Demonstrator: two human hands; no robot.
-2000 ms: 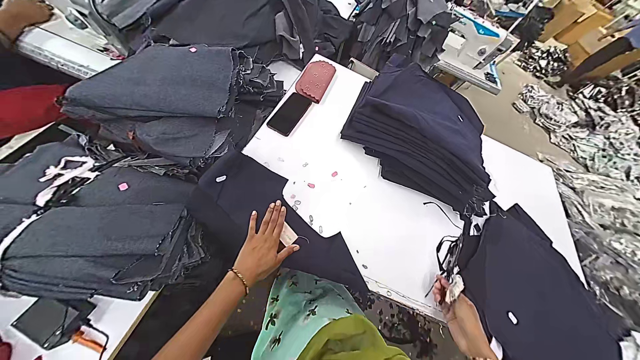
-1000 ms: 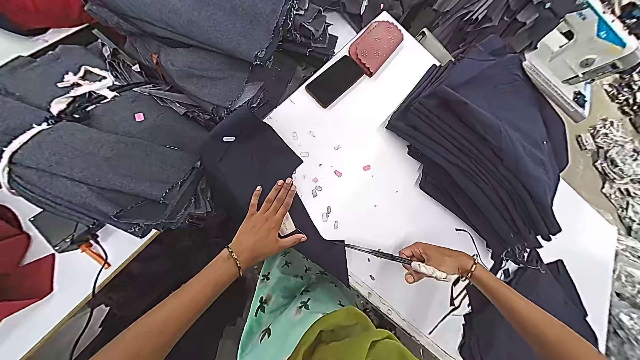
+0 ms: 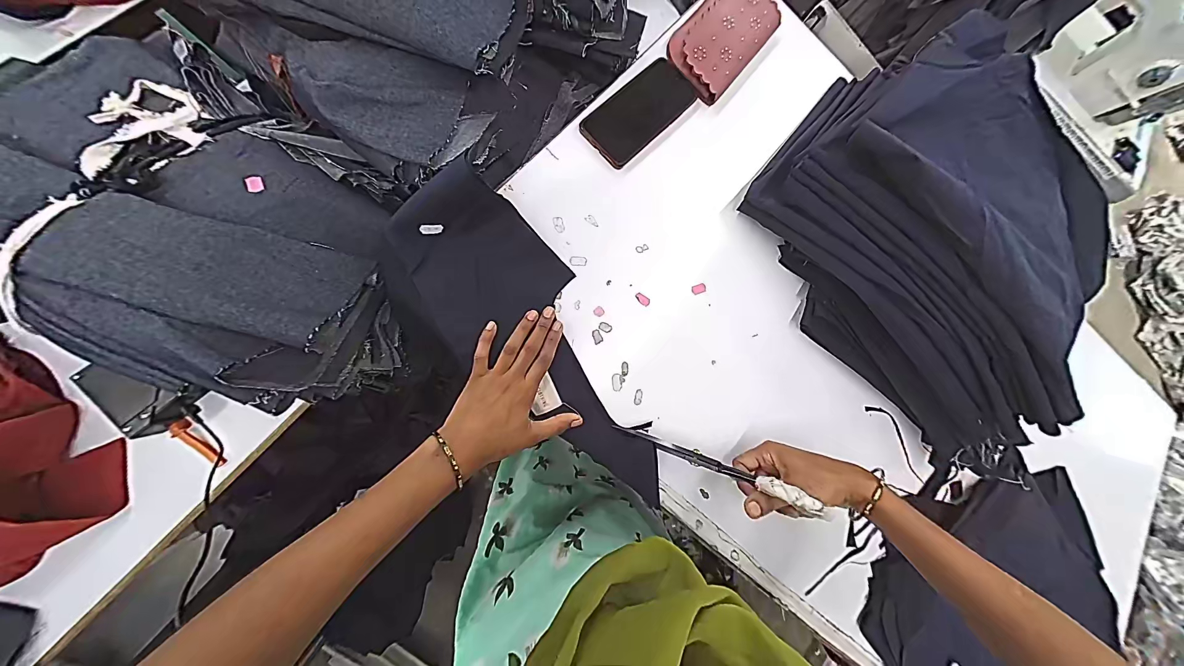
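Observation:
A dark navy fabric piece (image 3: 481, 268) lies at the near left edge of the white table (image 3: 694, 370), with a small white sticker near its top. My left hand (image 3: 509, 393) rests flat on it, fingers apart, beside a pale label (image 3: 546, 396) that is partly hidden. My right hand (image 3: 786, 476) grips scissors (image 3: 689, 455) with white wrapping on the handle. The scissor tips touch the fabric's right edge; how far the blades are apart cannot be told.
Stacked navy fabric pieces (image 3: 925, 231) stand at the right, more navy pieces (image 3: 999, 573) below them. Grey denim bundles (image 3: 185, 268) fill the left. A smartphone (image 3: 638, 113) and a pink case (image 3: 726, 42) lie at the back. Small stickers dot the table. A sewing machine (image 3: 1128, 74) is at upper right.
My right hand has moved left with the scissors, from beside the lower right navy pieces to the edge of the fabric under my left hand. My left hand stays on that fabric. The view has shifted.

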